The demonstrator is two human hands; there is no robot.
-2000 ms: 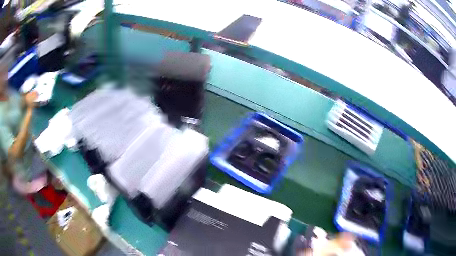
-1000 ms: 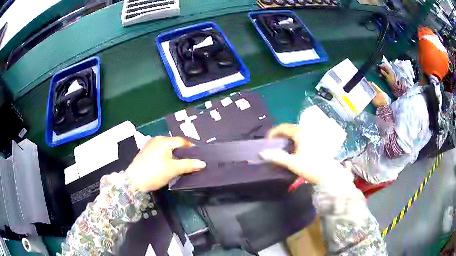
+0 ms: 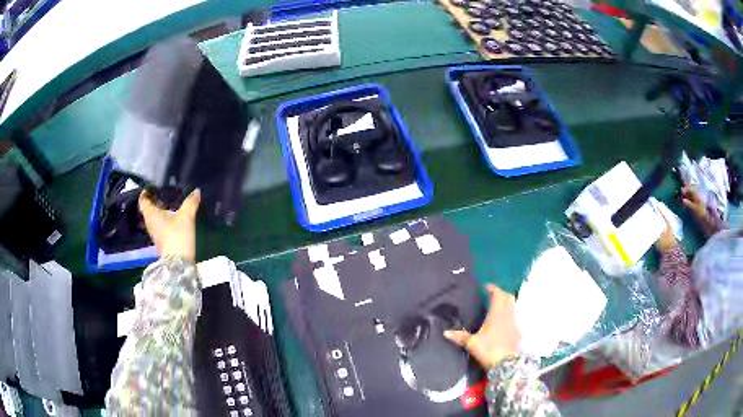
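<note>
My left hand (image 3: 173, 224) holds a black made-up retail box (image 3: 200, 122) from below, raised and tilted over the left blue tray; the box is blurred, with a grey part on its left. My right hand (image 3: 493, 330) is at the right edge of a pile of dark flat retail boxes (image 3: 367, 285), fingers spread, thumb over the top one's face. That face shows a headphone picture, a red patch and small round icons. Another stack of flat boxes (image 3: 236, 342), with white flaps and rows of icons, lies to its left, partly behind my left sleeve.
Blue trays with black headphones (image 3: 424, 195) stand on the green strip. A white slotted block (image 3: 289, 45) and a brown board of black rounds (image 3: 529, 28) are behind. Open boxes (image 3: 57, 326) stand at left. A clear bag (image 3: 619, 301) and a neighbour's hands and white carton (image 3: 619, 216) are at right.
The dark box held between both hands is now in my left hand alone, up and to the left. My right hand has let go of it and moved down to the flat boxes.
</note>
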